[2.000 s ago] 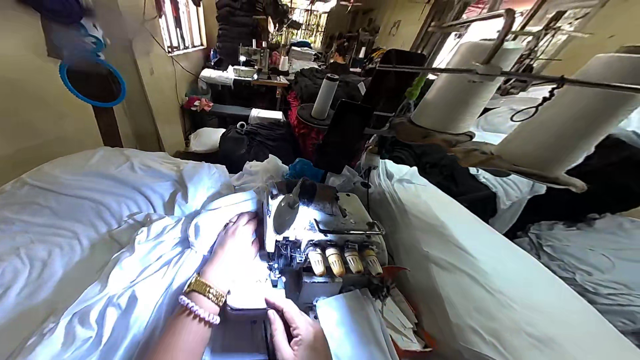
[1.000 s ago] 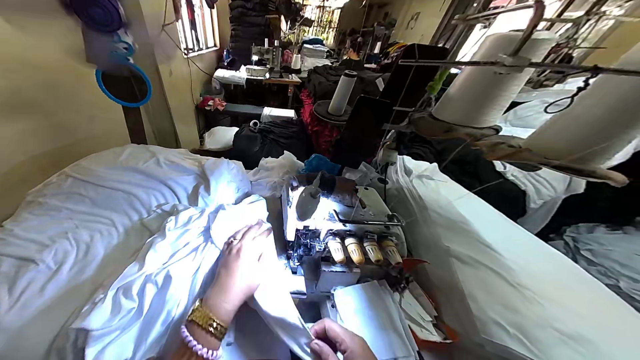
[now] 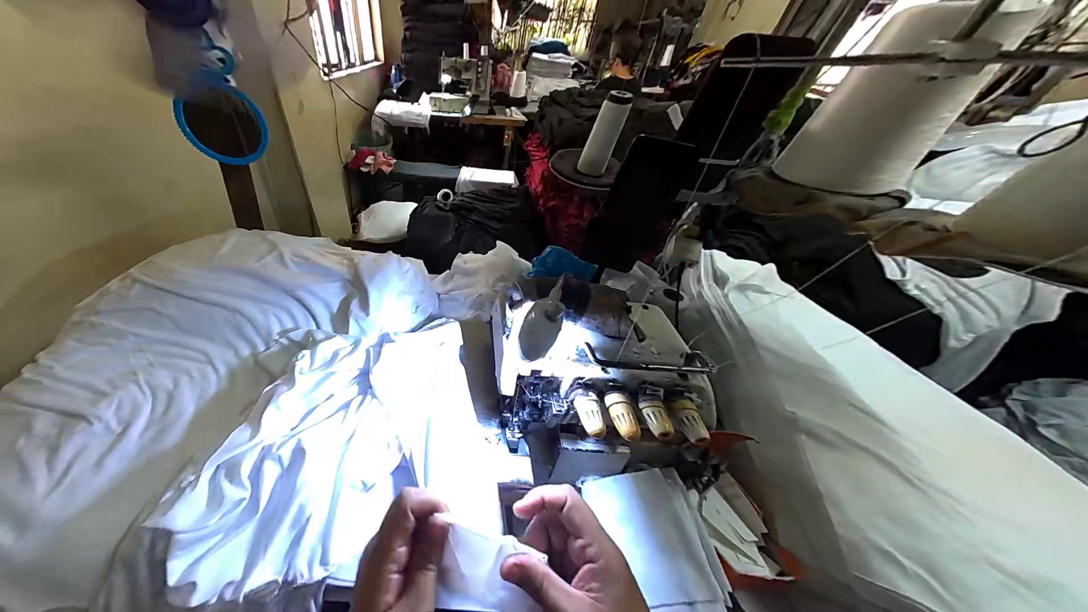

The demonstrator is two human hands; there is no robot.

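My left hand pinches an edge of white fabric at the bottom centre, in front of the sewing machine. Close beside it on the right, my right hand has its thumb on the same fabric, its fingers curled. The fabric runs back along the left side of an overlock sewing machine, whose lamp lights it brightly. Several yellowish tension dials line the machine's front. Flat white cut pieces lie right of my right hand.
Heaped white fabric covers the left side, and a long white cloth spreads on the right. Large thread cones stand at upper right. Behind the machine are a black bundle and a blue plastic bag.
My left hand has moved from the fabric beside the needle area toward me, next to my right hand. Both hands are now together at the fabric's near edge.
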